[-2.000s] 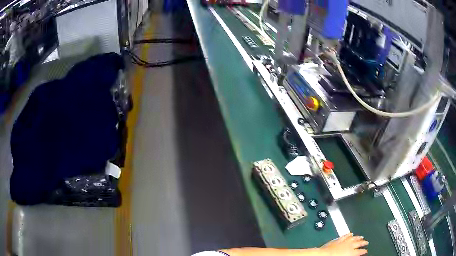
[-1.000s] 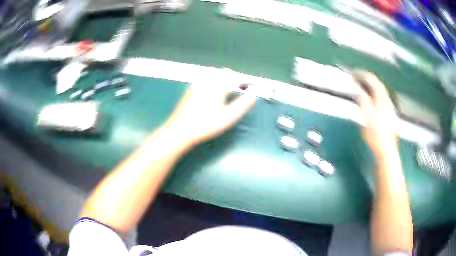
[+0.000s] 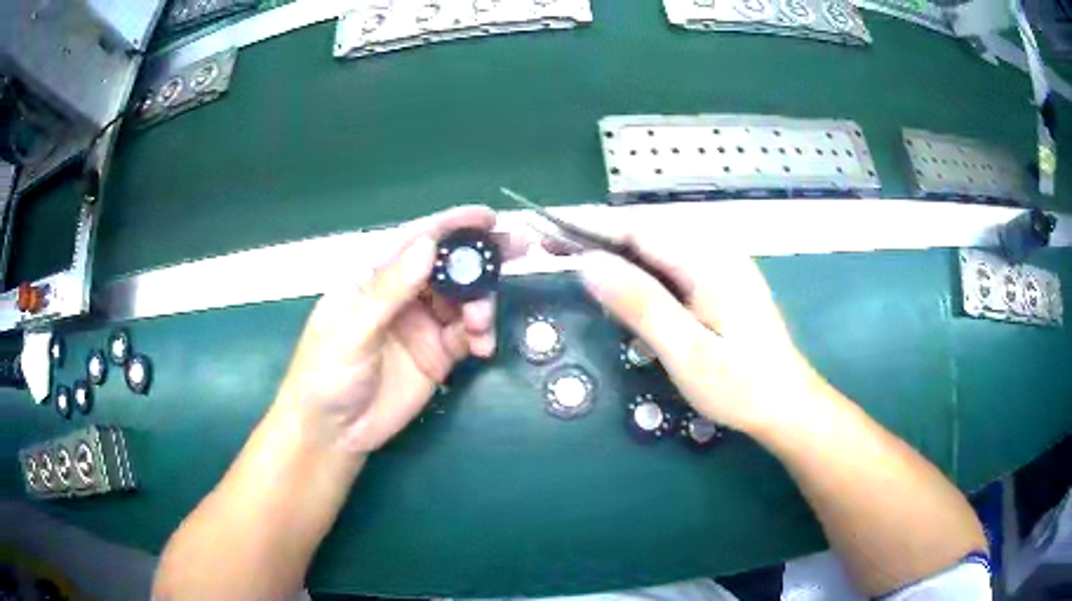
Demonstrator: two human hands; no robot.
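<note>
My left hand [image 3: 382, 340] holds a round black part [image 3: 466, 265] upright between thumb and fingers, its pale centre and ring of white dots facing me. My right hand [image 3: 705, 329] holds thin tweezers [image 3: 576, 231], whose tips point up and left, above and to the right of the held part. Several more round parts lie on the green bench between and below the hands, one pale-centred part [image 3: 542, 337] near the middle and another [image 3: 649, 414] beside my right hand. My right hand partly covers some of them.
A perforated plate [image 3: 741, 155] lies beyond the white strip [image 3: 223, 278]. Four-seat plates lie at the far edge [image 3: 464, 18] and right [image 3: 1009, 288]. Stacked plates [image 3: 76, 461] and several round parts [image 3: 96, 366] are at left, near a red button [image 3: 32, 297]. A dark cylinder [image 3: 1026, 230] stands at right.
The view has turned from the left side of the line to the bench in front. My left hand now holds up a round part, and my right hand has moved left from the plate, with tweezers in it.
</note>
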